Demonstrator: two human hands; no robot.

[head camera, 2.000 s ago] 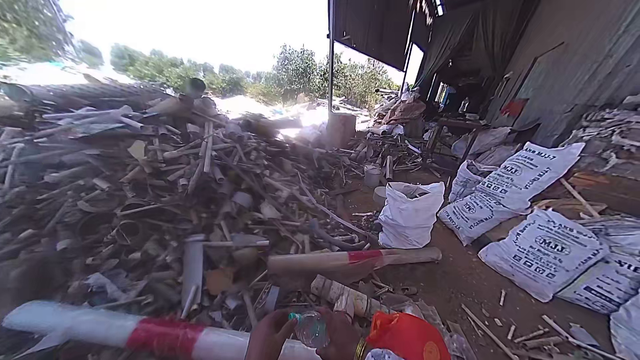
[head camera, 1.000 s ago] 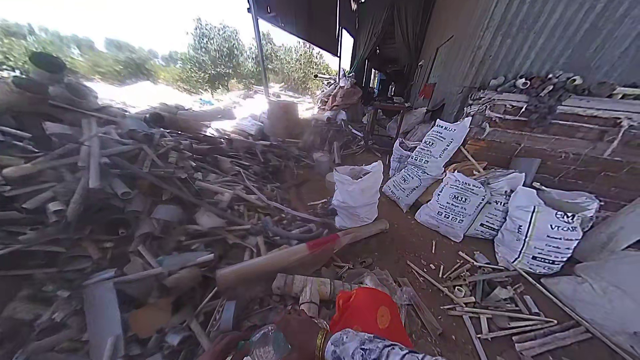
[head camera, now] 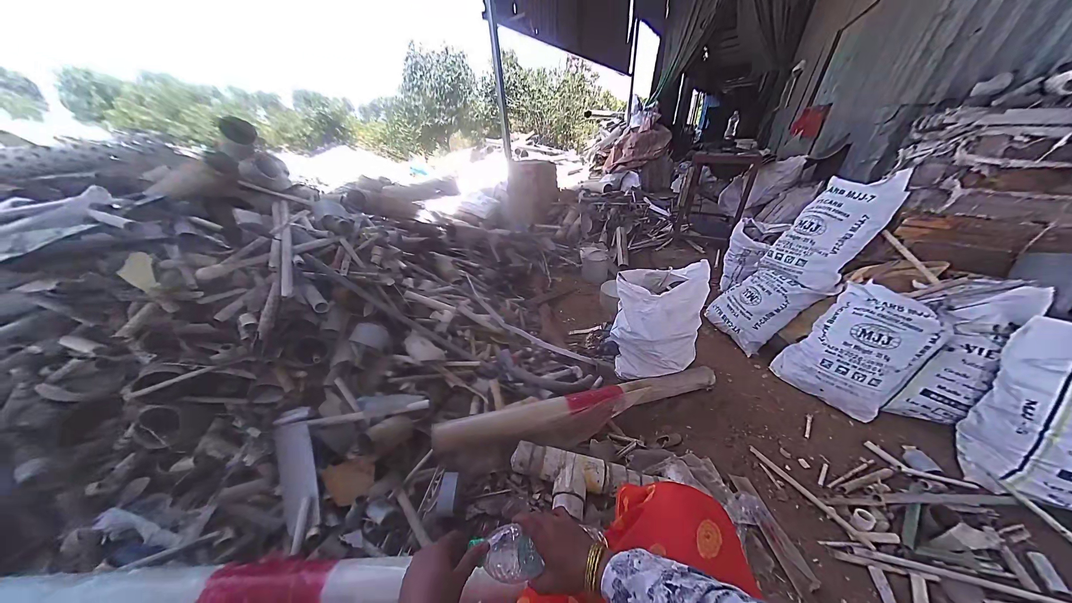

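Note:
A clear plastic bottle [head camera: 511,554] lies in my right hand [head camera: 557,548], whose fingers wrap its body; a bangle circles that wrist. My left hand [head camera: 442,569] is beside the bottle's green cap end, its fingertips at the cap; whether they grip it is unclear. Beneath the hands, a white pipe with a red band [head camera: 268,582] runs along the bottom edge. Orange patterned cloth [head camera: 682,532] covers my lap beside the right forearm. Just beyond lies a pale pipe tee fitting [head camera: 574,473]. A second red-banded pipe [head camera: 578,406] lies further out.
A large heap of scrap pipes [head camera: 335,310] fills the left. An open white sack [head camera: 662,322] stands ahead, with printed sacks [head camera: 863,347] to its right. Loose strips and pipe pieces [head camera: 913,498] litter the ground at lower right. A metal post [head camera: 500,84] rises behind.
The view has swung right and partly back. The bottle was in my hands two seconds ago too. My left hand, blurred low in the frame one second ago, now shows at the cap end.

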